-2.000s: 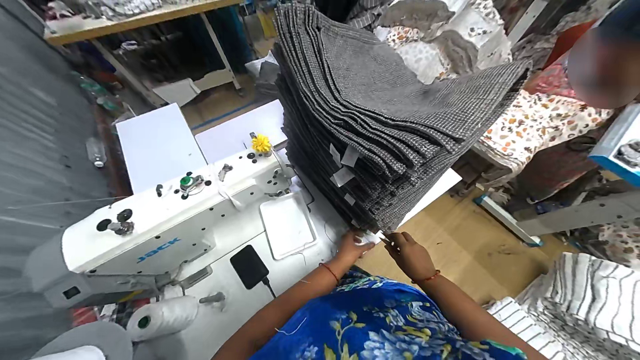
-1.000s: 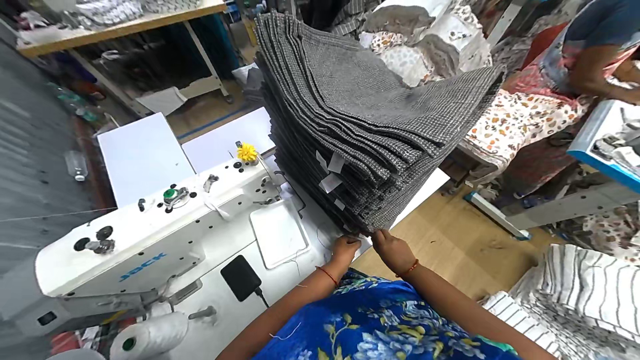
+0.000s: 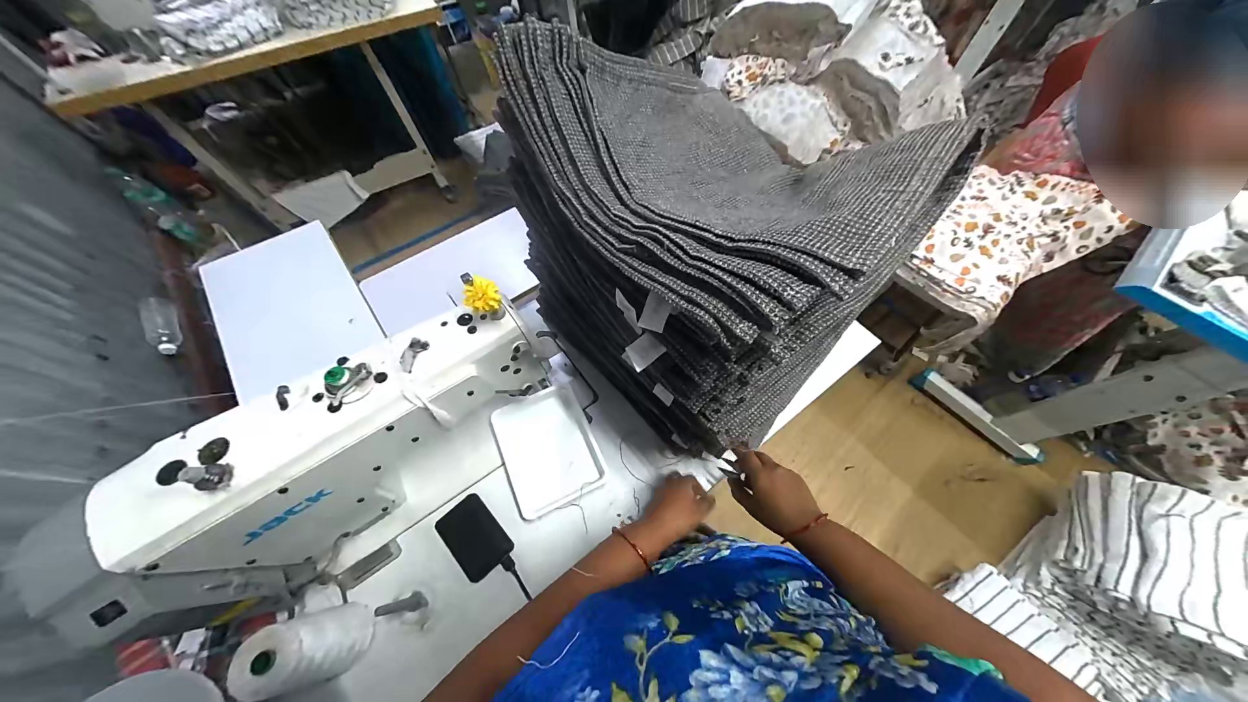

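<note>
A tall stack of dark grey woven cloth pieces (image 3: 702, 185) lies on the white sewing table (image 3: 624, 478), with small white labels (image 3: 645, 351) along its near side. At the stack's lowest corner, my right hand (image 3: 770, 487) holds a small metal tool (image 3: 727, 468), perhaps thread snips, partly covered by the fingers. My left hand (image 3: 681, 502) rests by the table's near edge, just left of the right hand, its fingers bent; whether it holds anything is not clear. A white Jack sewing machine (image 3: 292, 468) stands to the left.
A white tray (image 3: 548, 453), a black phone-like device (image 3: 474, 538) with a cable and a white thread cone (image 3: 302, 643) are on the machine side. Striped white cloth (image 3: 1141, 565) lies at lower right. Another person (image 3: 1160, 117) is at upper right, near floral-print cloth (image 3: 1024, 234).
My left hand has come away from the stack's corner, a little toward my body. The right hand remains at the corner, where the metal tool now shows.
</note>
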